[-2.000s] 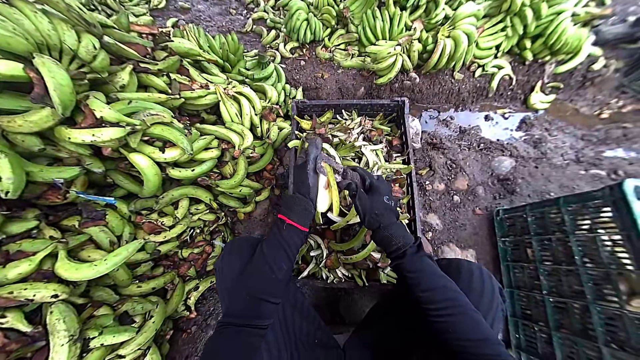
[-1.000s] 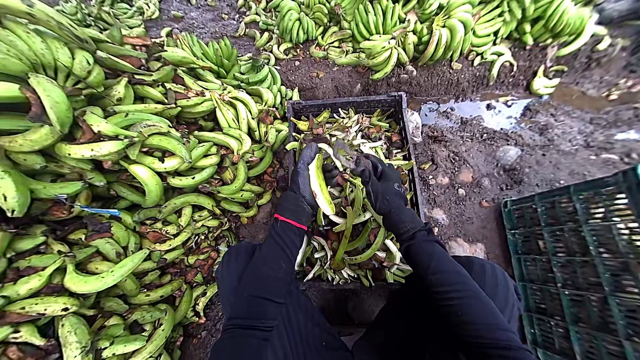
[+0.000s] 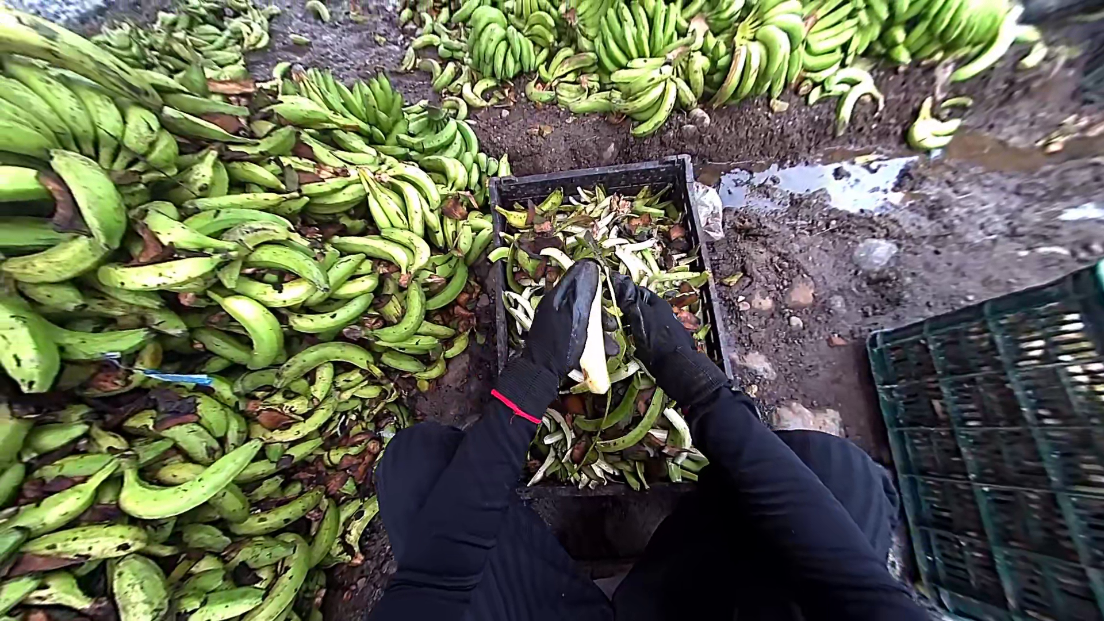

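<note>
Over a black plastic crate [image 3: 595,177] full of green and white peels, both my gloved hands meet around a pale peeled plantain [image 3: 595,349]. My left hand [image 3: 565,319] wraps the plantain from its left side, with a red band at that wrist. At the right, my right hand [image 3: 660,336] has its fingers curled close to the fruit, and a thin strip of green peel [image 3: 609,293] hangs between the hands. Whether the right hand grips that strip or a small tool is hidden by the glove.
Green plantains [image 3: 250,285] form a large heap at my left, and more bunches [image 3: 638,43] lie along the far side. A dark green plastic crate [image 3: 992,431] stands at the right. Stones [image 3: 802,418] and a puddle [image 3: 828,183] mark the muddy ground.
The fruit between my hands showed green peel beside a pale strip one second ago; now its visible side is pale. Both hands have stayed over the crate.
</note>
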